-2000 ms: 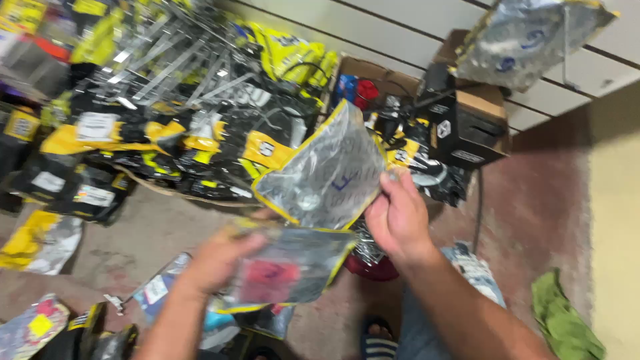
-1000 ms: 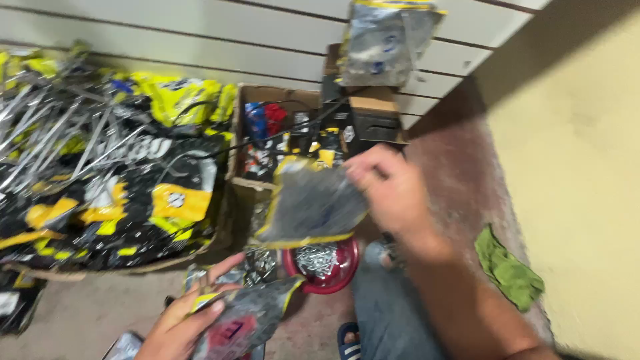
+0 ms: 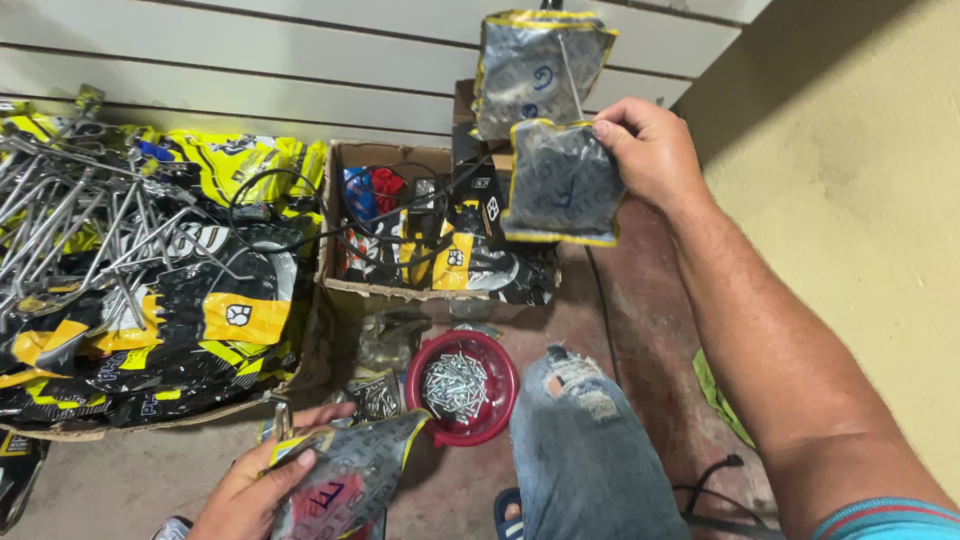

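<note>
My right hand [image 3: 649,154] pinches the top right corner of a clear plastic pouch with yellow edges [image 3: 562,184], marked in blue pen, which overlaps the front of a similar pouch [image 3: 536,75] on a metal display hook [image 3: 570,79] at the slatted wall. At the bottom, my left hand [image 3: 262,476] grips another yellow-edged pouch [image 3: 337,487] with something red inside; a metal piece [image 3: 283,421] shows by the fingers. To the right of that pouch, a dark red bowl [image 3: 512,390] of small screws [image 3: 456,386] stands on the floor.
A cardboard box [image 3: 442,291] with packets and a black cable [image 3: 607,315] stands against the slatted wall [image 3: 225,56]. At left, a larger box [image 3: 150,421] holds yellow-black packages under metal hooks [image 3: 127,210]. My jeans-covered knee [image 3: 585,435] and a green cloth [image 3: 716,397] are at right.
My right hand has raised its pouch to the hanging one at the wall. The left hand, with the red-filled pouch, is now apart and low. The view has swung right.
</note>
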